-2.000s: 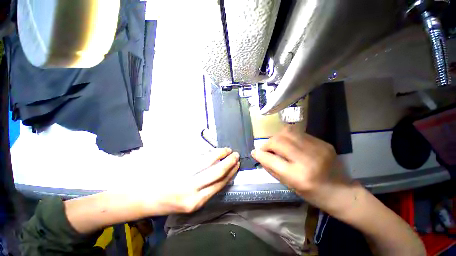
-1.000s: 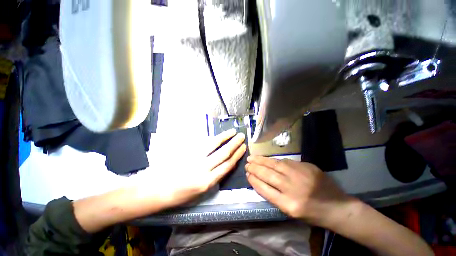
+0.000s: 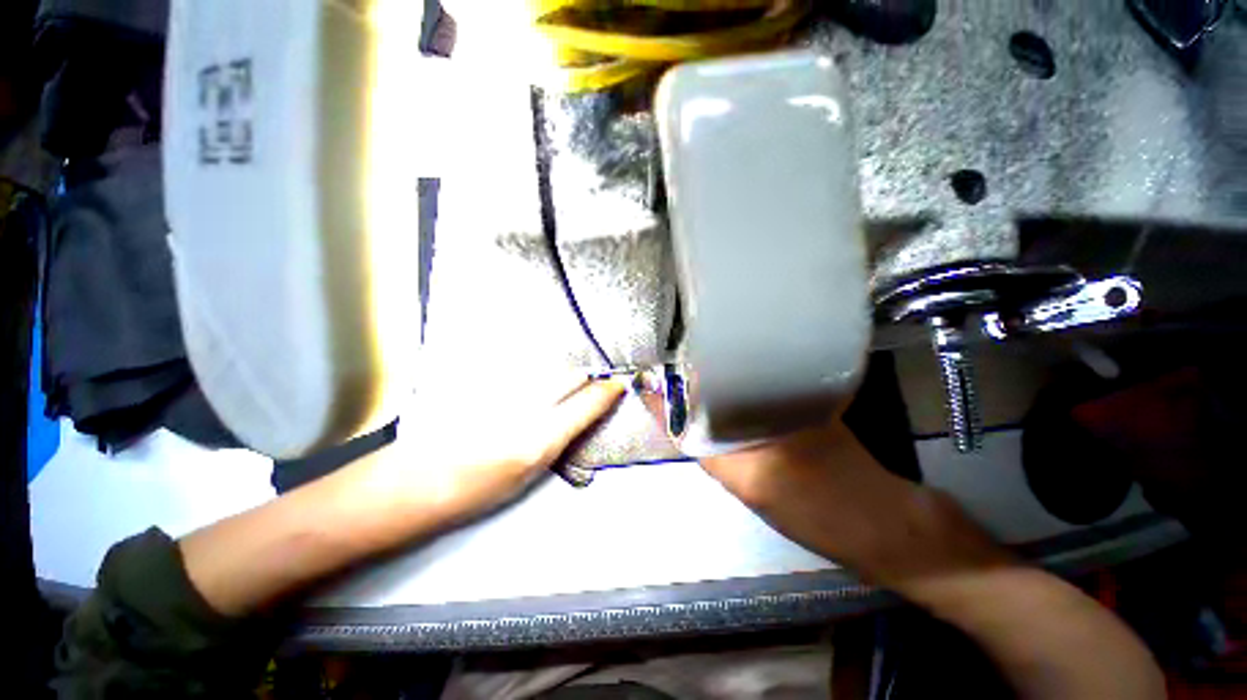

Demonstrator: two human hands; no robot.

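Observation:
The sewing machine head [image 3: 773, 246] hangs over the needle area and hides much of it. My left hand [image 3: 527, 431] reaches to the needle area, its fingertips just left of the presser foot [image 3: 643, 383]. A small dark edge of fabric [image 3: 574, 472] shows under that hand; the rest of the piece is hidden. My right hand [image 3: 766, 458] is partly behind the machine head, its fingertips hidden near the needle. Whether either hand grips the piece cannot be seen.
Dark fabric panels [image 3: 123, 301] are piled at the left, partly behind the white oval lamp [image 3: 267, 233]. Yellow cord [image 3: 656, 41] lies at the top. A round black object [image 3: 1080, 458] is at the right. The ruler-marked table edge [image 3: 588, 618] runs across the front.
Both hands have moved forward to the needle, and the dark strip between them is now mostly out of sight. The view has shifted, showing more of the machine's top and the yellow cord.

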